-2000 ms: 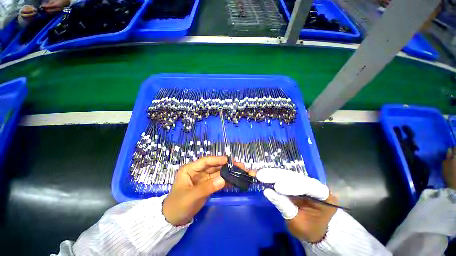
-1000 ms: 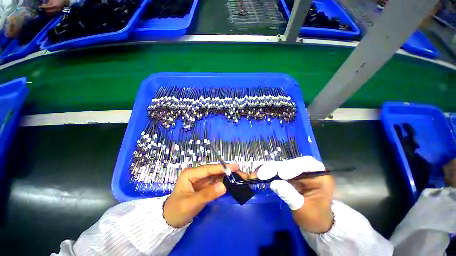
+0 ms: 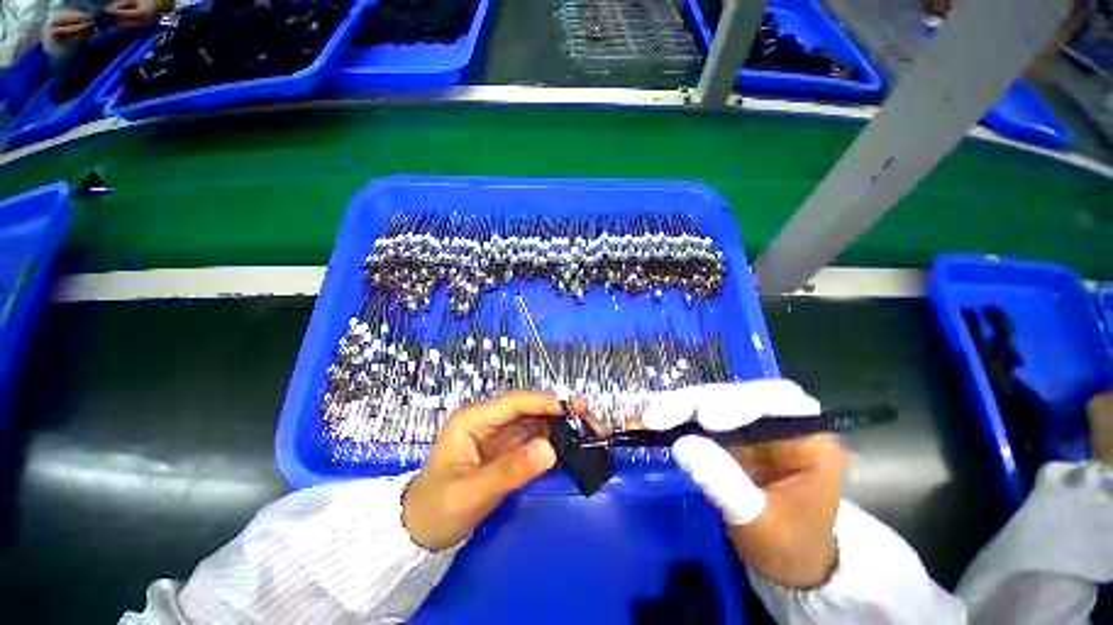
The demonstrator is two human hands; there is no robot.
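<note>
My left hand (image 3: 488,462) is bare and pinches a black plastic housing (image 3: 583,462) over the near edge of the parts tray. A thin metal rod (image 3: 537,342) sticks up and away from the housing. My right hand (image 3: 763,470), with white finger cots, holds dark slim tweezers (image 3: 781,427). Their tip points left and meets the housing where the rod enters; the exact contact is too small to tell. The blue parts tray (image 3: 763,317) holds rows of rods with white and dark bands (image 3: 549,250).
A lower blue tray (image 3: 549,556) has black pieces at its right. A green belt (image 3: 220,202) runs behind, with a small black piece at left. A grey slanting post (image 3: 897,153) stands right. Blue trays (image 3: 1050,287) flank the bench. Another worker's sleeve (image 3: 1050,537) shows at right.
The housing has tilted downward in my left fingers and the rod now leans up and left. My right hand has shifted slightly right with the tweezers. A black piece has appeared on the belt at left.
</note>
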